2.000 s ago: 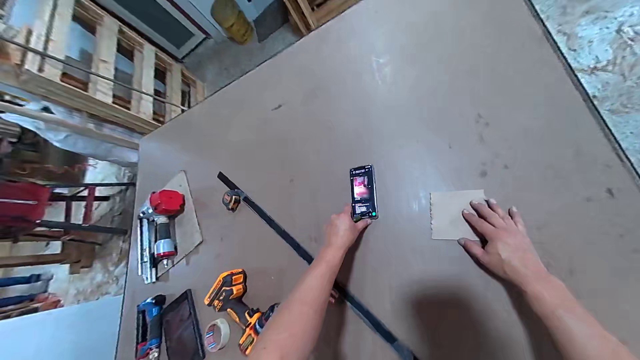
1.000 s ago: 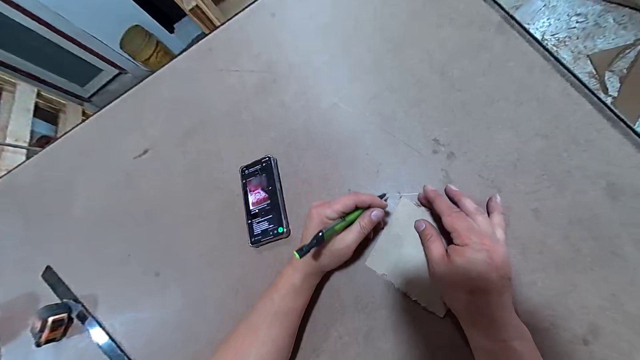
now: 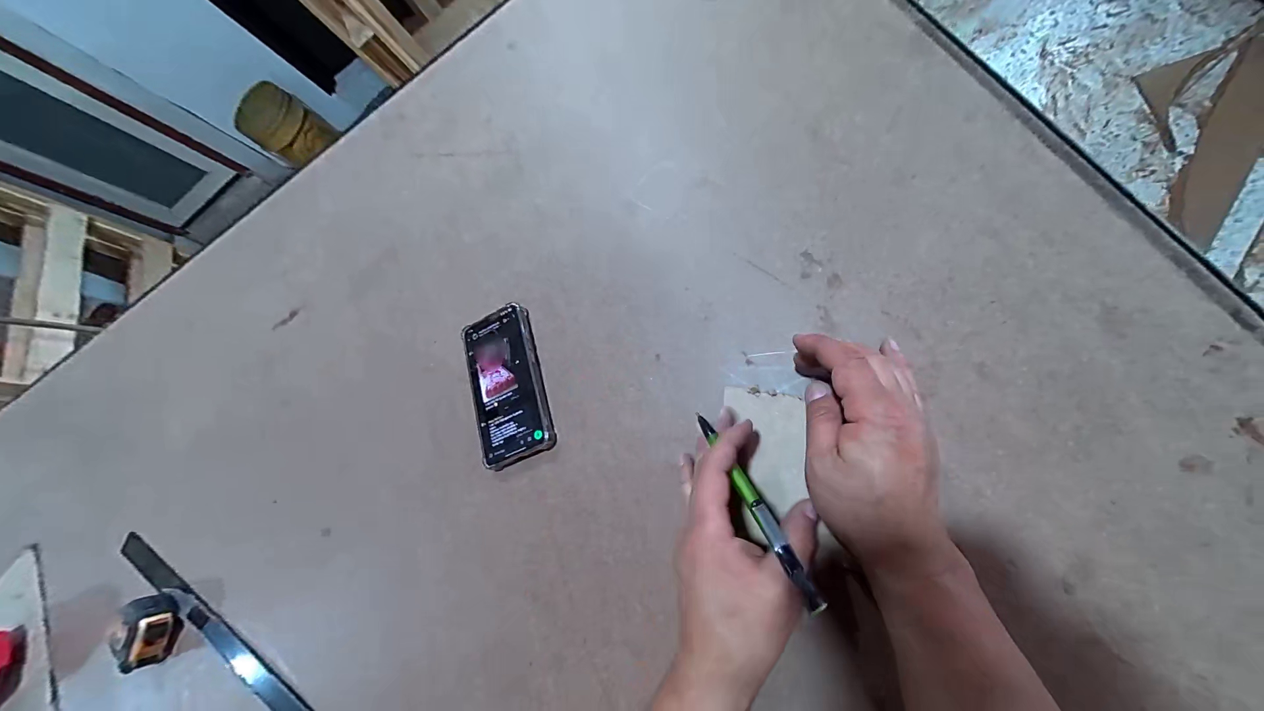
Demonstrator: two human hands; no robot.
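Observation:
A small tan piece of board (image 3: 773,449) with a ragged edge lies flat on the worktable between my hands. My left hand (image 3: 736,563) is at its left and lower side, with a green and black pen (image 3: 755,502) held across the palm, its dark tip toward the upper left. My right hand (image 3: 874,434) covers the right side of the piece, fingers bent; whether it grips the edge is hidden. Thin pale lines mark the table just above the piece. Left of my hands lies a smartphone (image 3: 510,387) with its screen lit.
A tape measure (image 3: 148,632) sits beside a long metal straightedge (image 3: 235,652) at the lower left. Part of a board (image 3: 28,622) with a red object shows at the left edge. The worktable (image 3: 612,227) ends before a yellow bucket-like object (image 3: 283,122) and wooden framing (image 3: 59,267).
The pen has swung round in my left hand, which has moved to the lower left side of the piece. The piece has turned more upright. Two seconds ago my left hand was at the phone.

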